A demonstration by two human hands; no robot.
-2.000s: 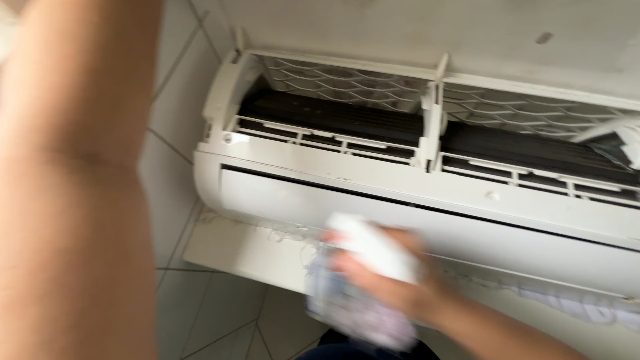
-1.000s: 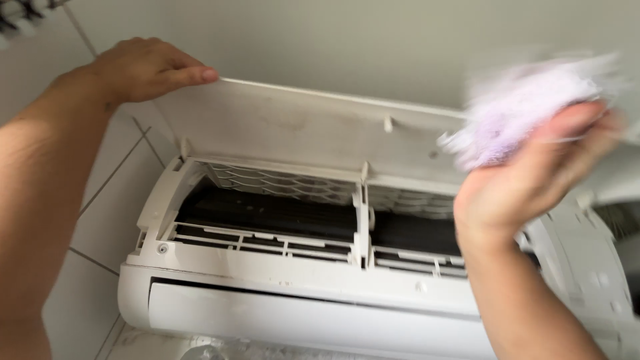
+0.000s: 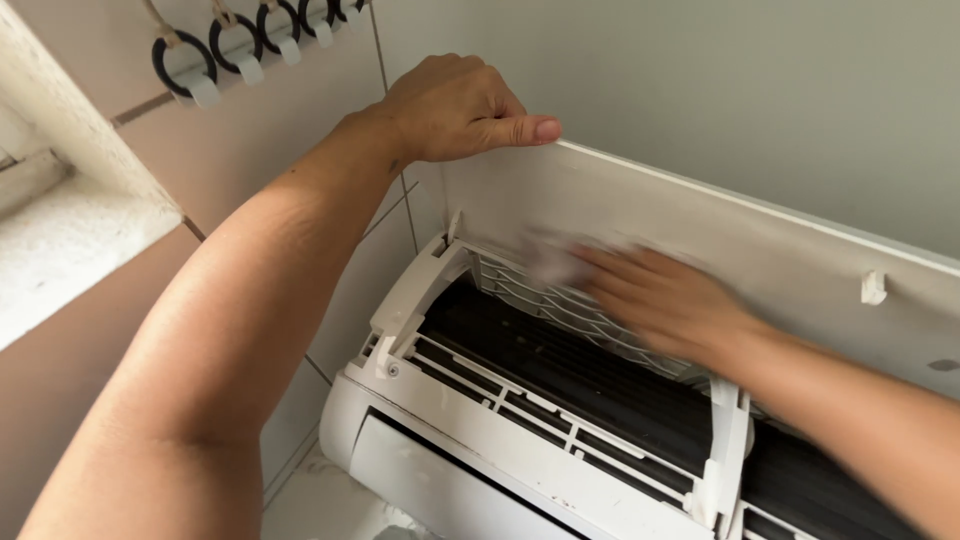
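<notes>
My left hand (image 3: 469, 109) grips the top edge of the raised front panel (image 3: 720, 225) of a wall-mounted air conditioner, its thumb lying along the rim. My right hand (image 3: 645, 292), blurred by motion, presses a pale cloth (image 3: 555, 259) to the inner face of that panel near its left end; the cloth is mostly smeared in the picture. Below the hand are the wavy white grille (image 3: 540, 300) and the dark inside of the air conditioner (image 3: 555, 360). Its white lower casing (image 3: 480, 442) runs along the bottom.
Black rings on cords (image 3: 184, 64) hang from pale hooks on the tiled wall at upper left. A white window ledge (image 3: 82, 240) juts in at the left. A small white clip (image 3: 873, 287) stands out from the panel at the right.
My right hand with the cloth has come down from the upper right onto the panel's inner side. My left hand stays on the panel's edge. The view has shifted left.
</notes>
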